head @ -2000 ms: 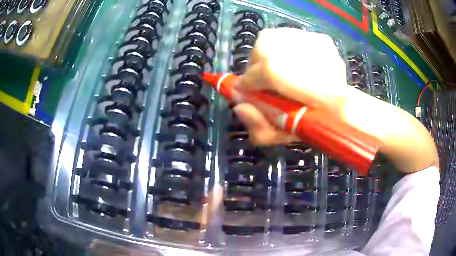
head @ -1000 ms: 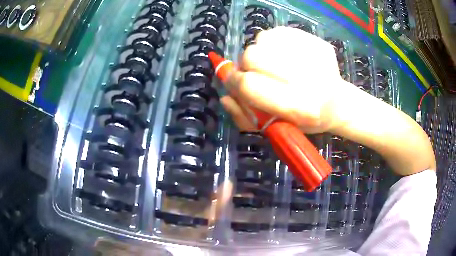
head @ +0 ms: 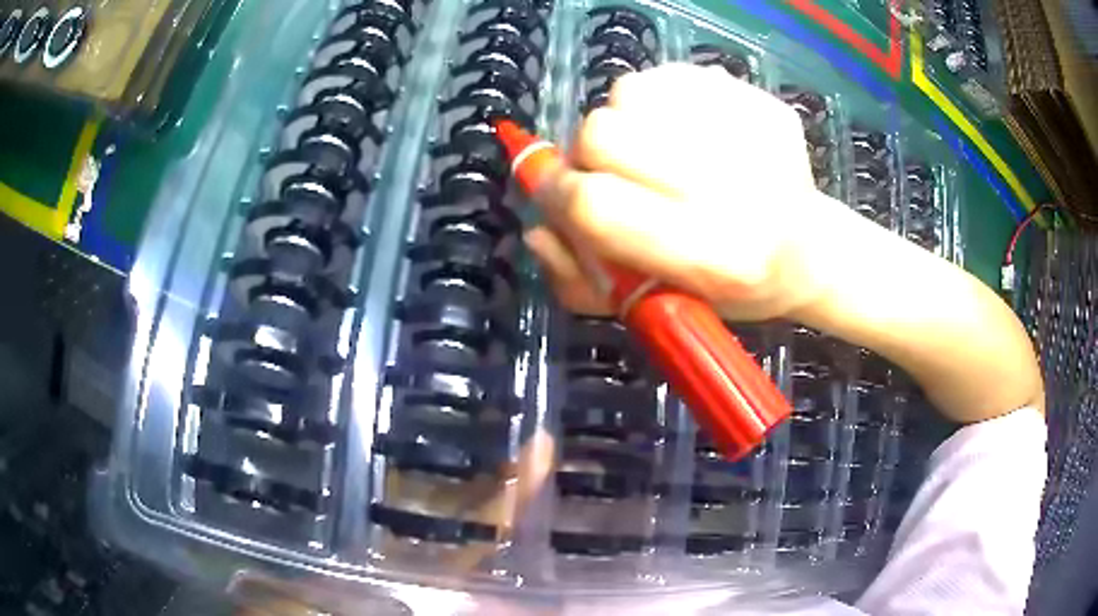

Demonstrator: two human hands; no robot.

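My right hand (head: 686, 199) is shut on a red marker (head: 704, 373). Its red tip points up and left, at or just above a black part in the second row from the left. Small round black parts (head: 458, 271) stand on edge in long rows in a clear plastic tray (head: 361, 313). My right hand covers the middle of the third and fourth rows. A blurred skin-coloured shape (head: 524, 481) shows through the lower middle of the tray; it may be my left hand, but I cannot tell whether it is a hand or a reflection.
A brown board with pale rings (head: 48, 42) lies at the upper left. Green mat (head: 120, 193) with yellow, blue and red tape surrounds the tray. Stacked brown boards (head: 1060, 96) stand at the upper right. A thin red wire with a white plug (head: 1009, 274) lies at the right.
Since two seconds ago, the marker's tip has moved up the second row and its barrel has tilted steeper. Over the last second, my right hand has hardly moved.
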